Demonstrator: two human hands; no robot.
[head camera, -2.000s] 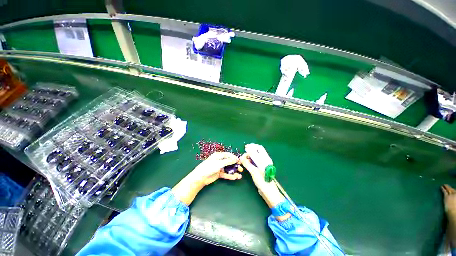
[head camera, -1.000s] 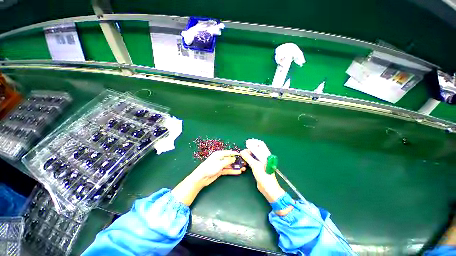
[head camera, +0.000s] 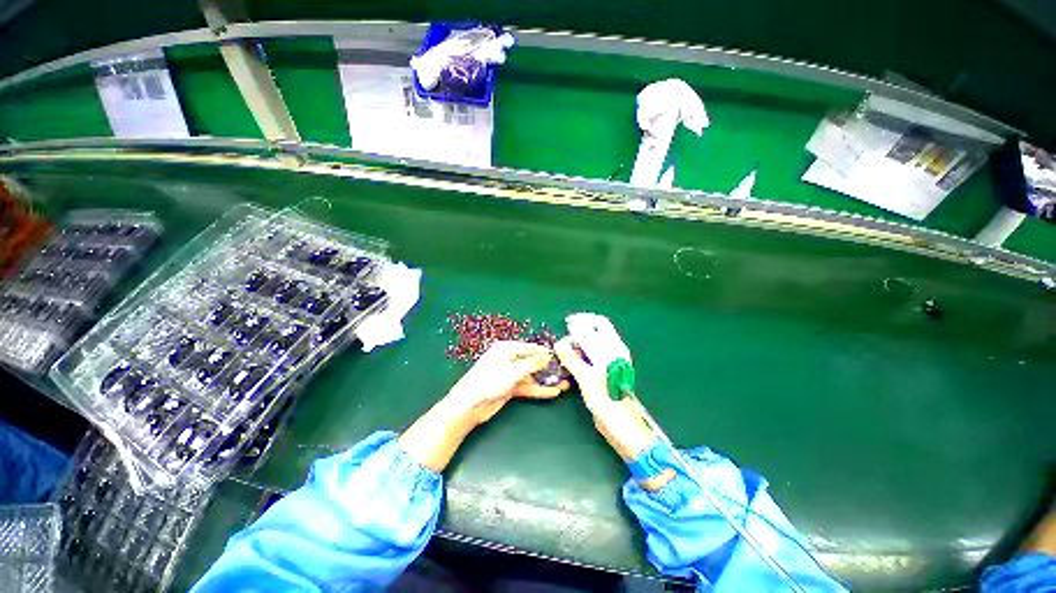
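Note:
My left hand holds a small dark glossy unit in its fingertips, just in front of a loose pile of small red parts. My right hand holds a white pen-like tool with a green end fitting. Its fingertips meet the unit at the left hand. The tool's tip is hidden by the fingers. A pale hose runs from the green fitting along my right sleeve.
Stacked clear blister trays with black units stand at left, a crumpled white wipe at their edge. A small dark piece lies at right. A blue bin sits at the rear. Another person's arm shows at lower right.
The view has shifted slightly. Both hands stay together at the dark unit beside the red pile, with small finger changes. The other person's arm at the right edge has moved lower.

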